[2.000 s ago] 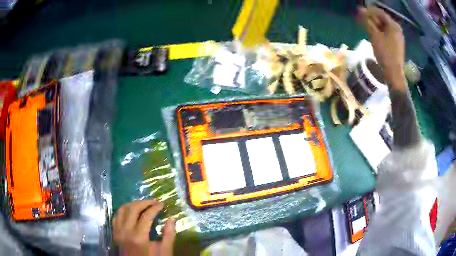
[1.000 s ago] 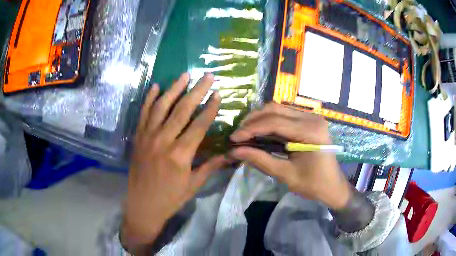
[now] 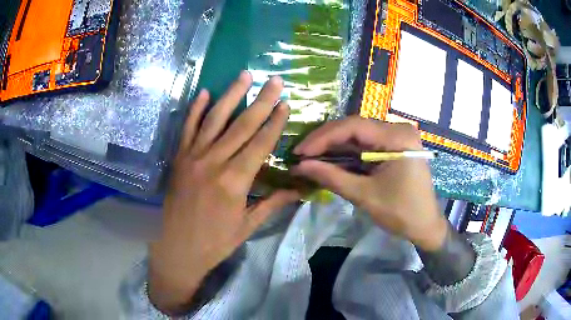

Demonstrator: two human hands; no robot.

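Observation:
My right hand (image 3: 375, 169) holds a slim dark tool with a yellow band and pale end (image 3: 401, 154) like a pen. Its tip is at the near end of the shiny film with yellow-green tape strips (image 3: 313, 56). My left hand (image 3: 219, 162) lies spread, palm down, over the film's left edge, with no object seen in it; its thumb points at the tool's tip. What lies under the fingers is hidden. The orange tablet housing (image 3: 377, 94) with the battery pack's three white panels (image 3: 419, 75) lies right of the film on bubble wrap.
A second orange housing (image 3: 37, 37) lies on wrap in a clear plastic tray (image 3: 150, 165) at the left. Tan curled strips (image 3: 532, 31) and white paper (image 3: 556, 165) are at the right edge. A red container (image 3: 524, 262) is at the lower right.
My right hand has come from the far upper right with the tool, down to the film. My left hand has spread over the film. The view has shifted left and down.

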